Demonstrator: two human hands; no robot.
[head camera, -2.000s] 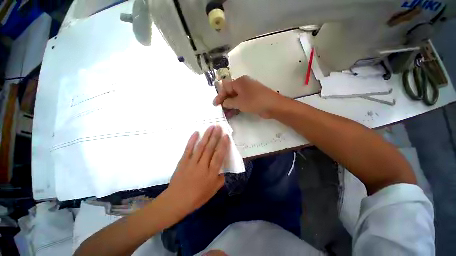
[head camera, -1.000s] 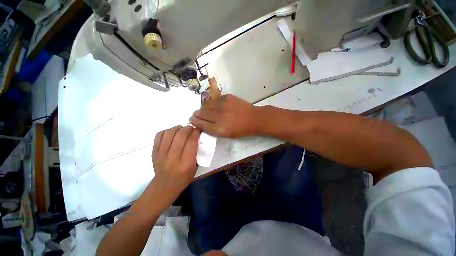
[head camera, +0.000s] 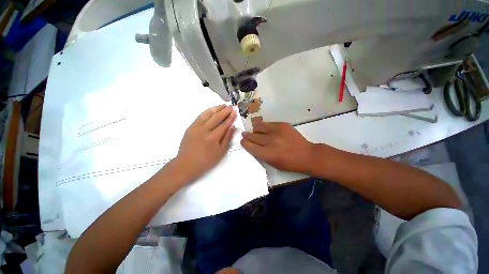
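A large white garment panel (head camera: 123, 187) lies on the white table, with double stitch lines and a narrow pocket outline at its left. Its right edge runs under the needle and presser foot (head camera: 234, 97) of the sewing machine (head camera: 311, 27). My left hand (head camera: 208, 136) lies flat on the panel, fingertips close to the presser foot, holding nothing. My right hand (head camera: 276, 144) is at the panel's right edge just in front of the needle area, fingers curled with the tips at the cloth edge. Whether they pinch it is hard to tell.
A red stick (head camera: 342, 81) lies on the machine bed beside flat white pieces (head camera: 394, 101). Shears (head camera: 462, 97) lie at the table's right end near a brownish tray (head camera: 479, 75). The machine lamp (head camera: 161, 35) hangs left of the needle. White cloth piles (head camera: 153, 257) are below the table.
The panel's lower right corner, folded up a second ago, now lies spread out. My left hand has moved up beside the presser foot; my right hand has shifted slightly away from the needle.
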